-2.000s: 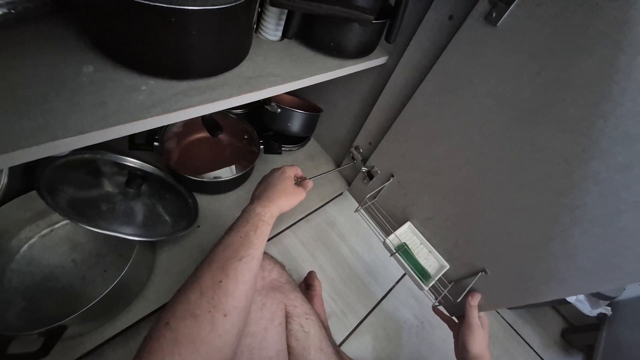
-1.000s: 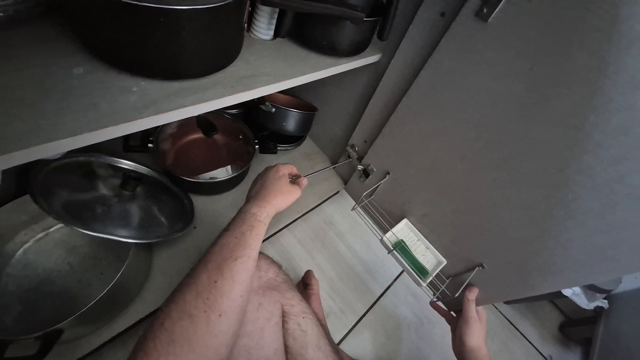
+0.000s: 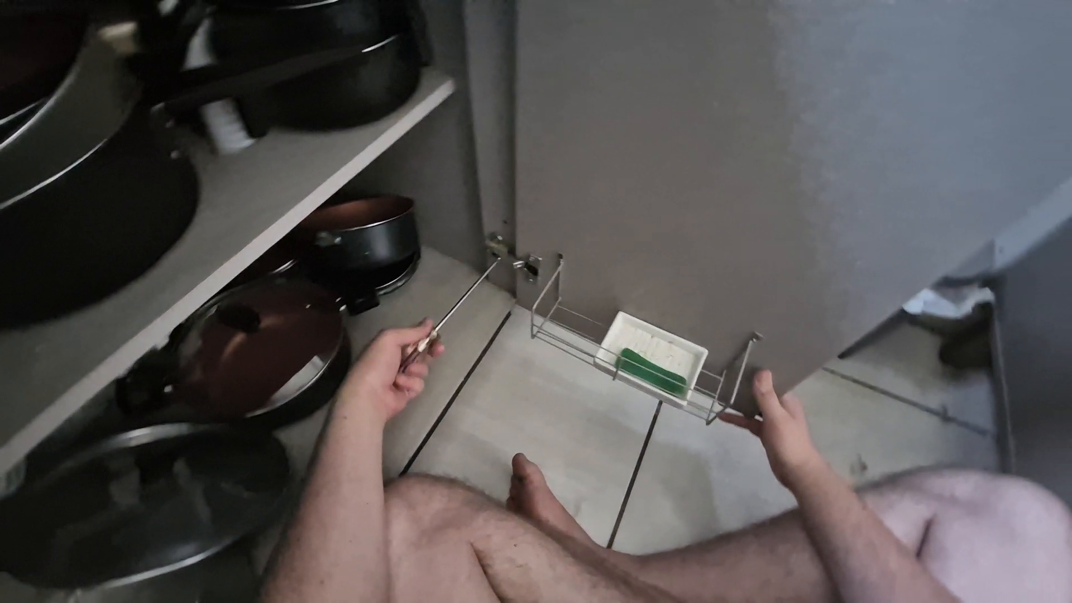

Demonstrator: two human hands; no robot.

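My left hand (image 3: 399,366) grips a screwdriver (image 3: 459,305) by its handle, its thin metal shaft pointing up and right to the cabinet hinge (image 3: 497,244). Whether the tip sits in a screw is too small to tell. The grey cabinet door (image 3: 670,167) stands swung out, and my right hand (image 3: 775,414) holds its lower corner, thumb on the inner face and fingers under the edge. A wire rack (image 3: 578,343) is fixed low on the door. It carries a white tray (image 3: 697,345) with a green item (image 3: 651,372) in it.
Dark pots (image 3: 335,84) crowd the upper shelf (image 3: 276,205). Beneath it are a saucepan (image 3: 381,234), a lidded reddish pan (image 3: 264,347) and a large glass lid (image 3: 151,502). My bare legs and foot (image 3: 536,494) rest around the tiled floor (image 3: 477,444) below the door.
The view has turned toward the door. My left hand still holds the screwdriver toward the hinge, and my right hand remains at the door's lower corner.
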